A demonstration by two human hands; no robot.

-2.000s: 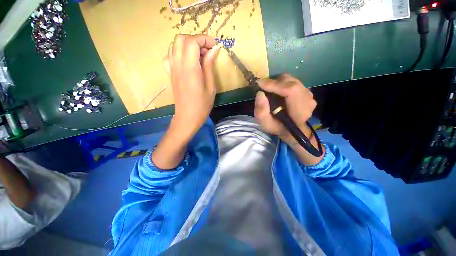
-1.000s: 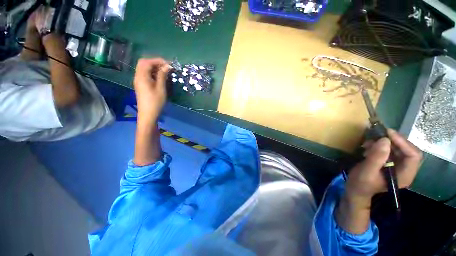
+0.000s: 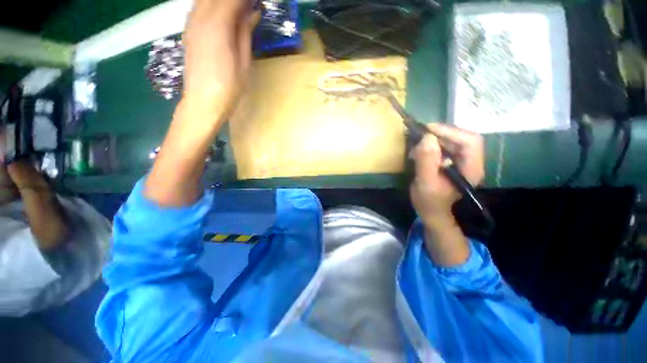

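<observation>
My right hand [image 3: 447, 166] holds the black soldering iron [image 3: 461, 186]. Its tip points at the brownish metal bits [image 3: 376, 88] at the top of the tan board [image 3: 284, 135], where a pale wire loop [image 3: 337, 84] lies. My left hand [image 3: 220, 49] is stretched forward at the top edge of the picture, beside the blue parts bin [image 3: 289, 44]. It is blurred and its fingertips are cut off, so I cannot tell what it holds.
A white tray [image 3: 553, 78] with small silvery parts stands right of the board. A black fan [image 3: 369, 28] is beyond the board. A pile of shiny round parts [image 3: 164, 67] lies left of my hand. Another person's arm [image 3: 39, 205] is at far left. Black cords [image 3: 583, 152] hang at right.
My left hand has moved from the near pile of round parts forward to beside the blue bin. The iron's tip stays at the brownish bits. The view has turned back to the right.
</observation>
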